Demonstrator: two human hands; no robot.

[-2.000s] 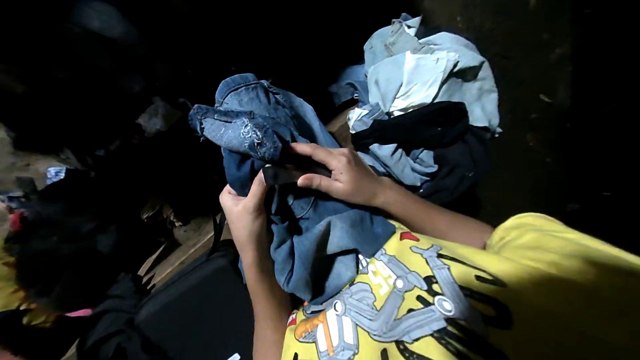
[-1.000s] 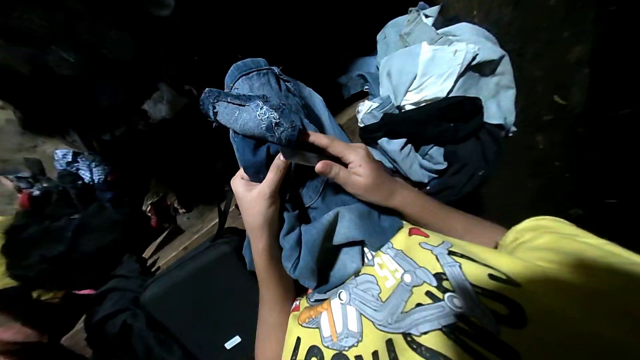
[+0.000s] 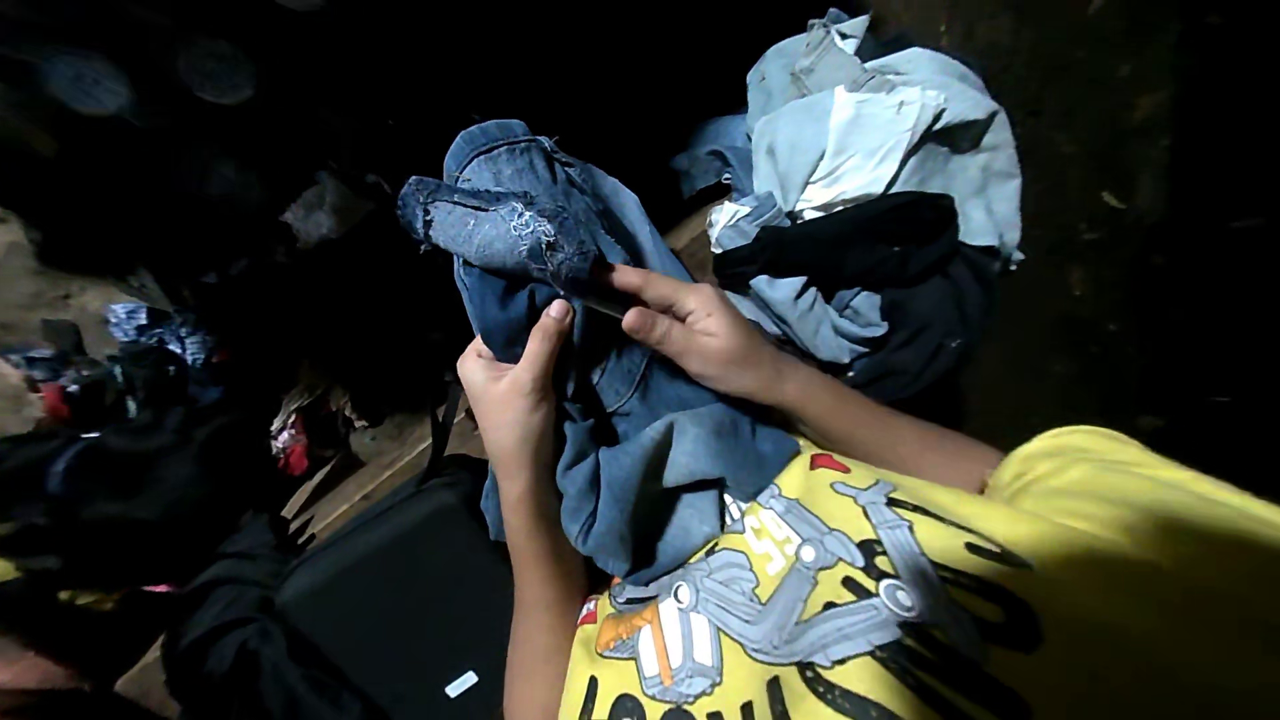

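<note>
Blue denim jeans (image 3: 690,460) with a frayed, ripped patch lie bunched across my lap and rise between my hands. My left hand (image 3: 520,385) grips the denim from the left, its thumb pressed on the cloth and its other fingers mostly hidden behind. My right hand (image 3: 695,325) comes in from the right, holding a small dark, thin tool (image 3: 600,298) between thumb and index finger, with its tip at the cloth near the frayed patch. What kind of tool it is, I cannot tell.
A heap of light blue, white and black clothes (image 3: 880,150) lies at the upper right. At the lower left is a black padded case or seat (image 3: 400,590) with a small white label. Dark cloth and mixed scraps (image 3: 160,335) lie at the left.
</note>
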